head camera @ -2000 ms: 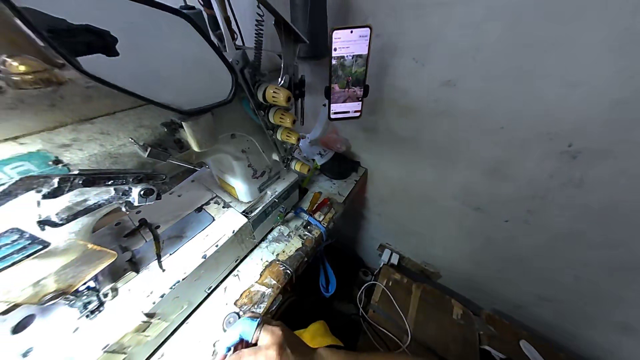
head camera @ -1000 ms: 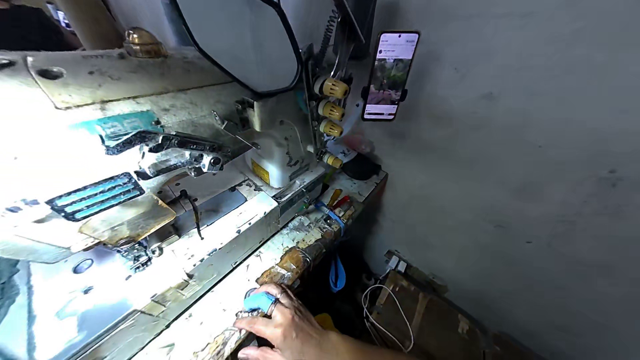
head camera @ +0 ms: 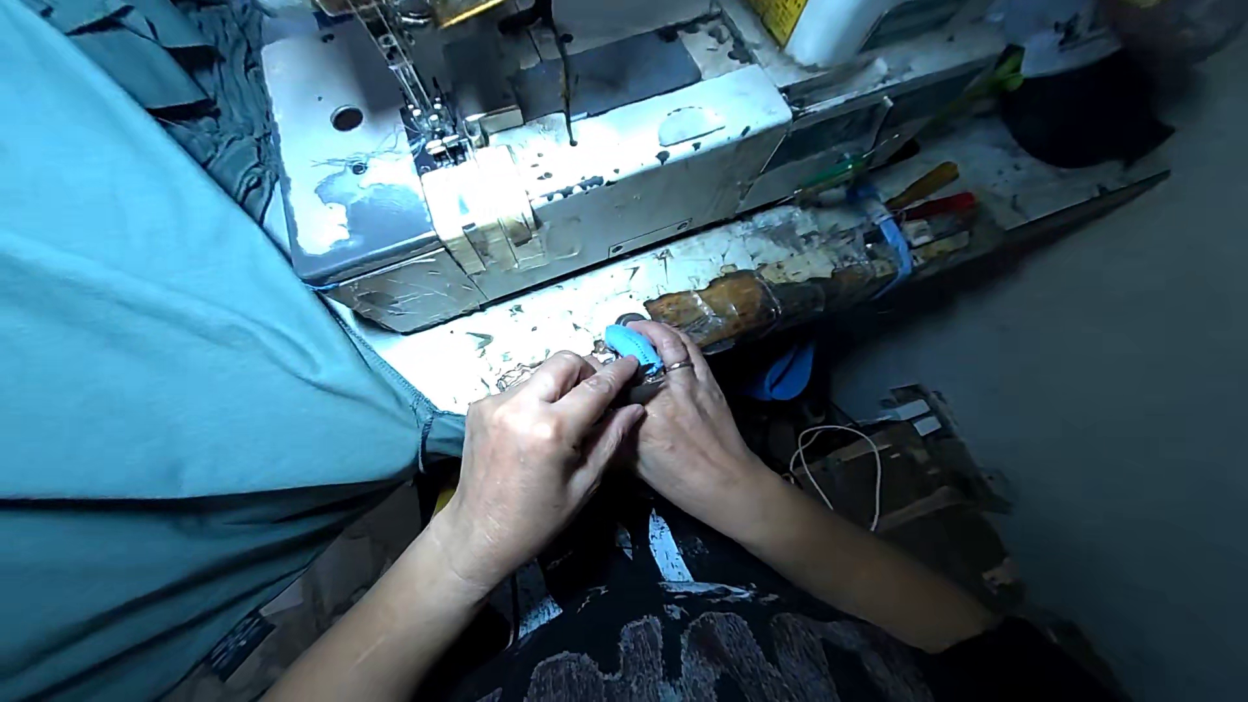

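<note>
My right hand (head camera: 687, 429) is closed around a small blue object (head camera: 634, 348), perhaps the handle of thread snips, at the table's front edge. My left hand (head camera: 546, 448) meets it there, its fingertips pinched at the blue object's lower end; what lies between them is hidden. Just beyond the hands stands an industrial sewing machine (head camera: 624, 210), its presser foot (head camera: 444, 141) up and to the left. Teal fabric (head camera: 195, 322) spreads over the left side and reaches close to my left wrist.
Screwdrivers with a yellow handle (head camera: 921, 185) and a red handle (head camera: 938, 206) lie at the table's right, by a blue strap (head camera: 892, 239). A white bottle (head camera: 838, 29) stands behind. A white cable (head camera: 877, 468) hangs over a cardboard box (head camera: 907, 497) below; the wall is at right.
My left hand has come into view and joined my right hand at the blue object. Teal fabric now fills the left side. The view has swung down and closer to the table.
</note>
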